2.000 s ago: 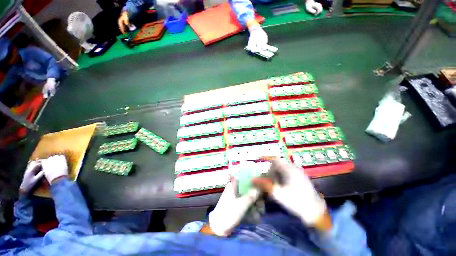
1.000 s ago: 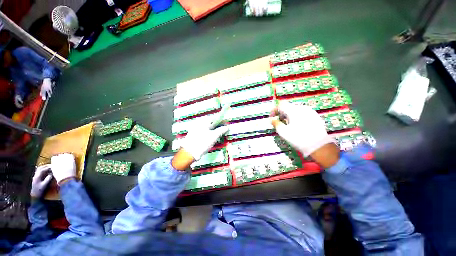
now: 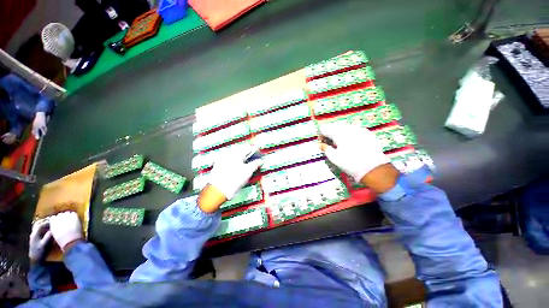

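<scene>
Green circuit boards [image 3: 349, 99] lie in the right column on a red carrier [image 3: 361, 196]. Pale-faced boards [image 3: 278, 120] fill most of the left and middle columns. My gloved left hand [image 3: 232, 170] is over the left column, its fingertips by the middle column. A small thin edge shows at these fingertips, but I cannot tell if it is held. My gloved right hand [image 3: 354, 150] is over the gap between the middle and right columns, thumb and fingertips close together at a middle board's right end. Whether it holds anything is hidden.
Loose boards [image 3: 123, 189] lie left of the carrier. Beyond them a neighbour's gloved hands [image 3: 65, 228] rest on a tan sheet [image 3: 72, 186]. A white pack [image 3: 472, 105] and a black parts tray [image 3: 522, 69] lie right. Across the line are a red sheet [image 3: 224, 11] and blue bin [image 3: 173, 8].
Both hands moved from close together at the carrier's front, around a pale piece, to apart over the boards. The pale strip upright in my left hand a second ago no longer shows clearly.
</scene>
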